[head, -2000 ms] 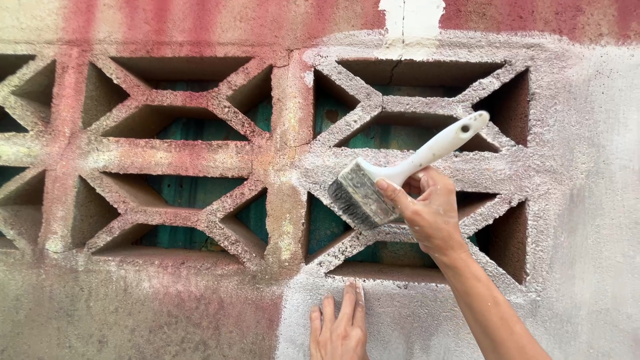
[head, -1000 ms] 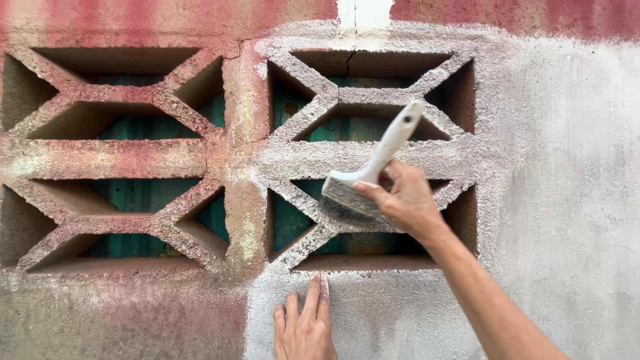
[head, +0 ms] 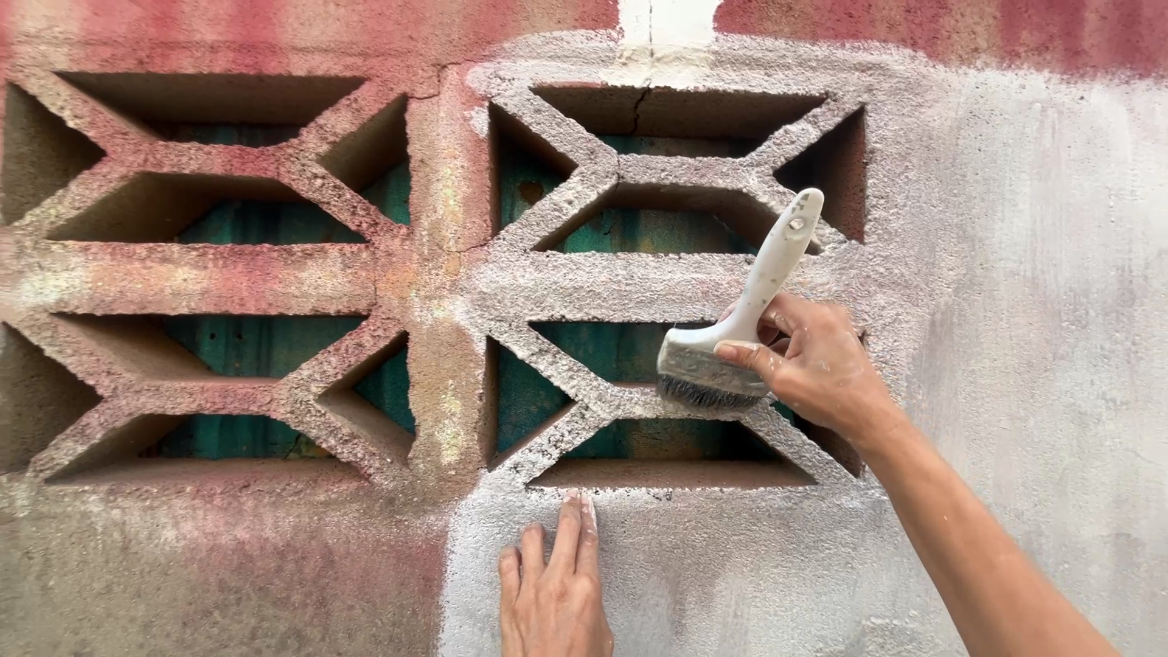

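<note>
My right hand [head: 812,365] grips a wide paintbrush [head: 772,265] with a white plastic handle, holding it near the paint-smeared ferrule. Its dark bristles touch the middle bar of the lower ventilation block [head: 598,397], which is coated in whitish paint. The brush handle points up and to the right. Below that block, my left hand [head: 558,584] rests on the white-painted wall [head: 712,566], fingertips at the lower edge of the opening and no tool in it. White specks of paint show on my right hand.
Unpainted blocks [head: 210,292] with faded red and bare concrete lie to the left. Greenish corrugated sheeting [head: 265,219] shows behind the openings. A white patch [head: 666,32] with a thin crack is at the top. Red wall [head: 1077,32] borders the white paint at upper right.
The brush in my right hand has moved from the lower block's upper left diagonal rightward onto its middle bar. My left hand remains on the wall below. The view has shifted left and back slightly.
</note>
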